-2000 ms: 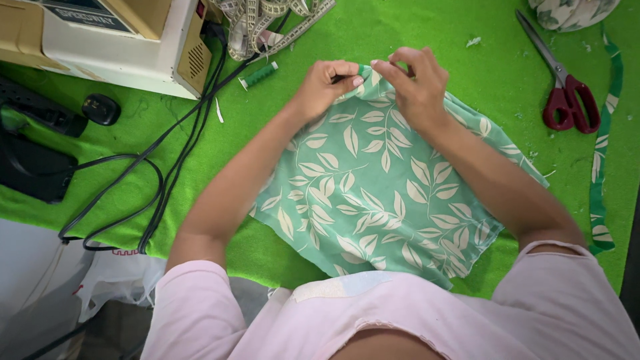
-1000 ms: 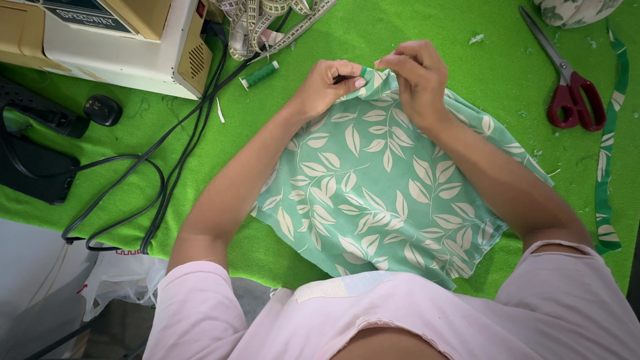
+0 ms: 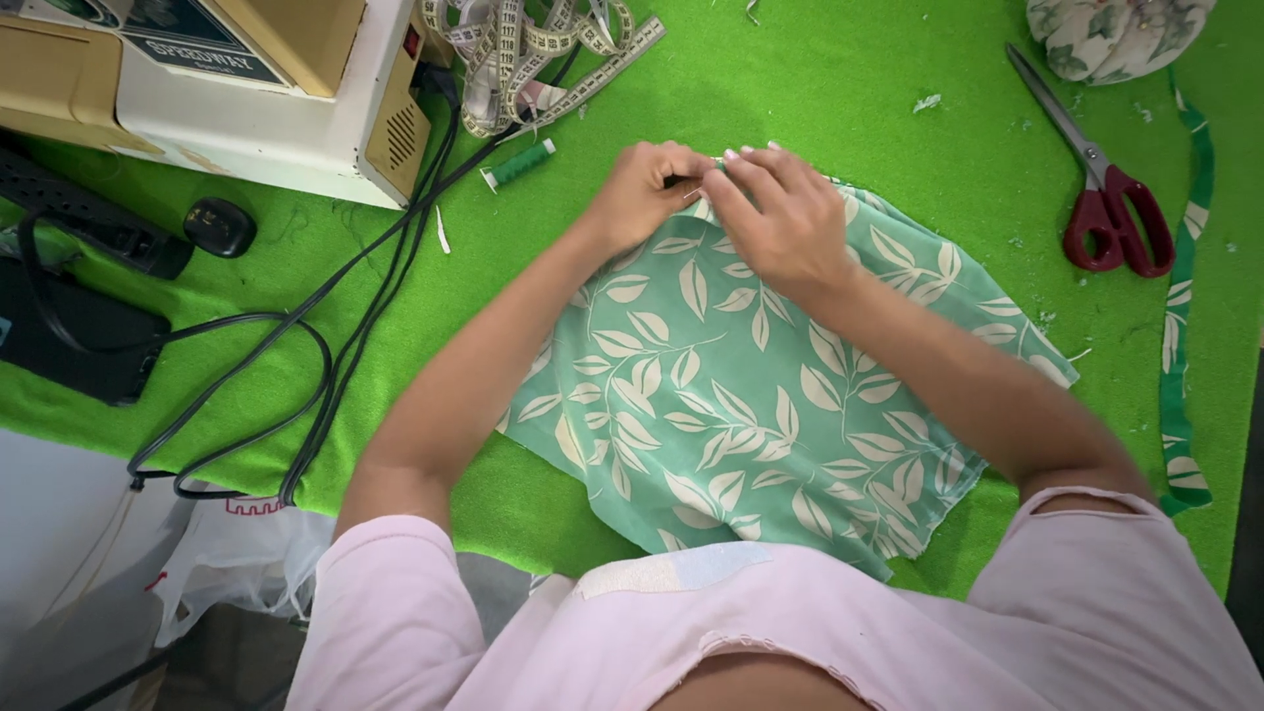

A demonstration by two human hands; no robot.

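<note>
A green fabric piece printed with cream leaves (image 3: 731, 395) lies spread over the table, its top edge gathered between my hands. My left hand (image 3: 657, 193) pinches that edge between thumb and fingers. Beside it, touching the same edge, my right hand (image 3: 780, 217) has its fingers bent over the cloth. A thin pale sliver, possibly a pin, shows by the left fingertips. What lies under the right fingers is hidden.
Red-handled scissors (image 3: 1111, 197), a leaf-print fabric strip (image 3: 1180, 326) and a floral pincushion (image 3: 1121, 35) lie at right. At left are a sewing machine (image 3: 257, 128), a measuring tape (image 3: 592, 79), a green thread spool (image 3: 518, 166), black cables (image 3: 365, 286) and a black phone-like object (image 3: 79, 336).
My right hand has come down onto the fabric edge, closer to my left hand, which stays in place pinching the cloth.
</note>
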